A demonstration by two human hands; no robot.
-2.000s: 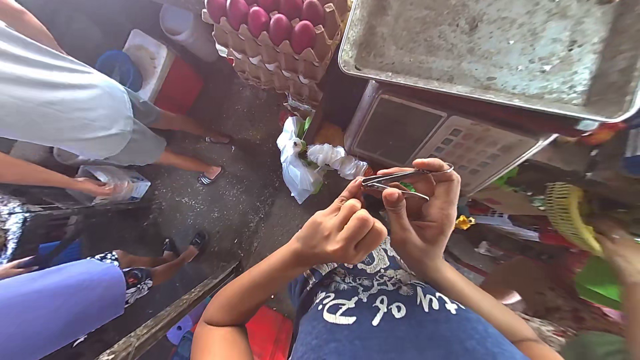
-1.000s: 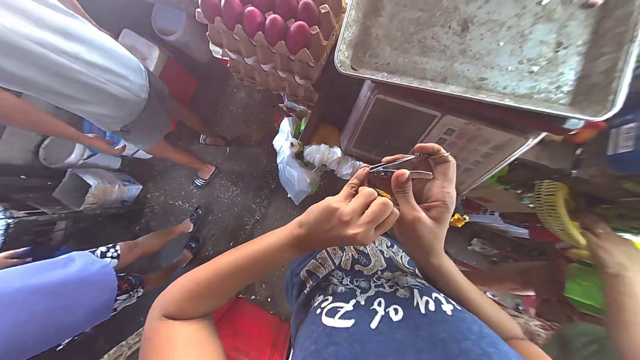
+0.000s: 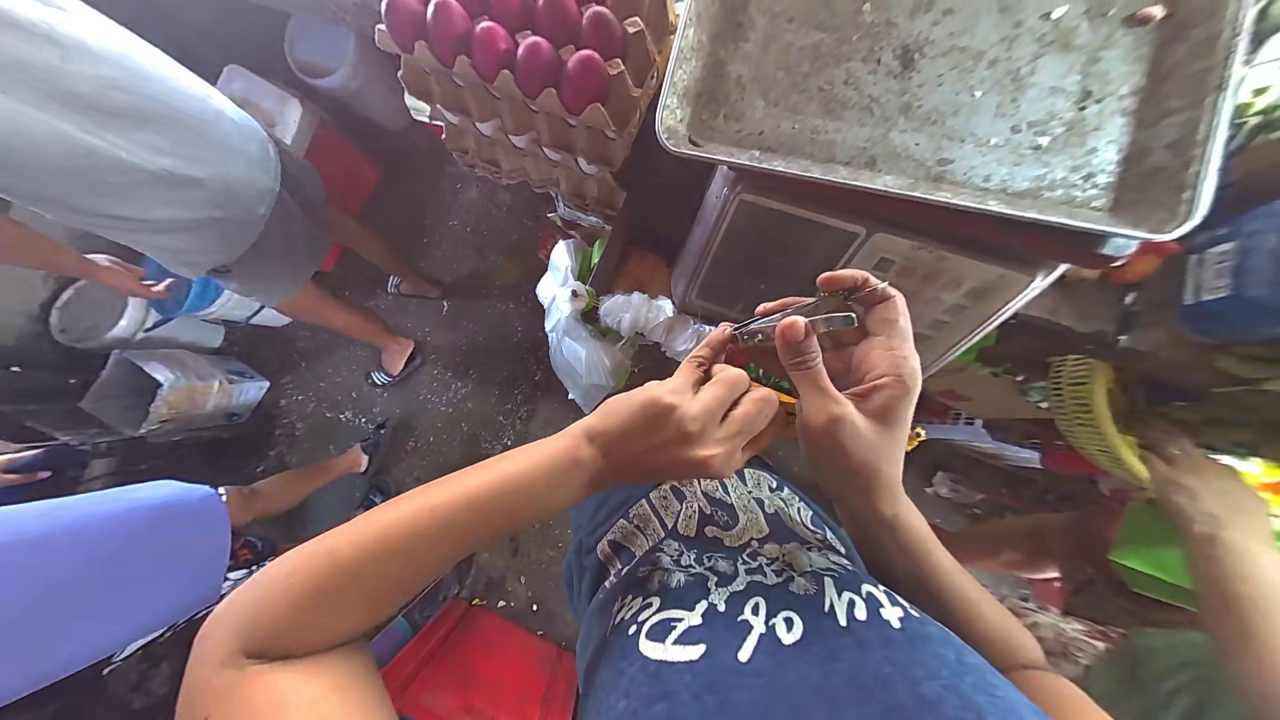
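Note:
A metal nail clipper (image 3: pixel 800 325) lies between the thumb and fingers of my right hand (image 3: pixel 855 390), its lever swung apart from the body. My left hand (image 3: pixel 690 415) is curled with the index finger extended, and that fingertip meets the clipper's tip. Whether the jaws are closed on the nail cannot be told. Just beyond my hands is a digital scale (image 3: pixel 850 260) with a large metal tray (image 3: pixel 930 110) above it. White plastic bags (image 3: pixel 585 340) hang left of the scale.
Red eggs (image 3: pixel 537 65) sit on stacked cardboard egg trays (image 3: pixel 530 135) ahead. Two people (image 3: pixel 130 130) (image 3: pixel 110 580) stand at the left, near a white bucket (image 3: pixel 100 310) and a box (image 3: pixel 175 390). Another person's hand (image 3: pixel 1190 480) is near a yellow plastic basket (image 3: pixel 1095 415) at the right. A red container (image 3: pixel 485 665) is below.
The clipper stays in my right hand, at my left fingertip. The person at upper left has moved a hand, which now touches a blue item by the bucket.

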